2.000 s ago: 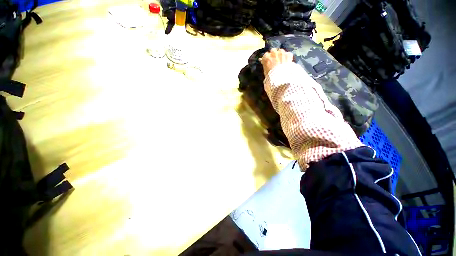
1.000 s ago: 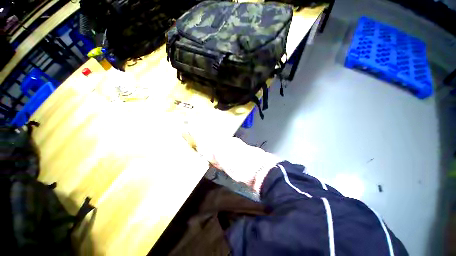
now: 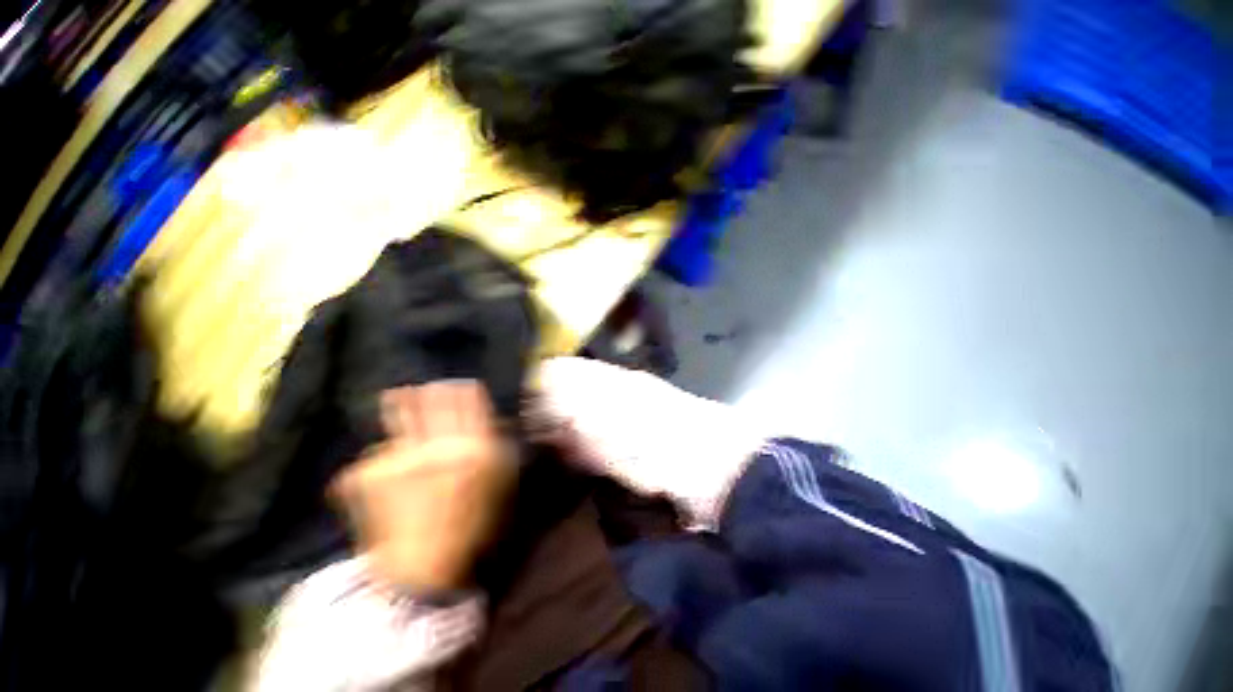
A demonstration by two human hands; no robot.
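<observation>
A dark backpack (image 3: 446,291), blurred by motion, lies on the yellowish table (image 3: 223,304) against the brown apron. My left hand (image 3: 433,493) is on the near part of this backpack. Its fingers point away from me, and the blur hides whether they grip it. My right arm comes in from the lower right, its pale sleeve (image 3: 649,426) reaching the backpack's right side. My right hand is hidden behind my left hand and the bag.
Another backpack (image 3: 595,81) stands at the table's far end. A dark bag mass (image 3: 81,500) fills the left side. A blue pallet (image 3: 1136,81) lies on the grey floor (image 3: 933,325) at the upper right. Blue items show beyond the table.
A dark backpack now lies in front of me where the table was bare. My left hand has come into view on it. The view has shifted and blurred; the far backpack stays at the far end.
</observation>
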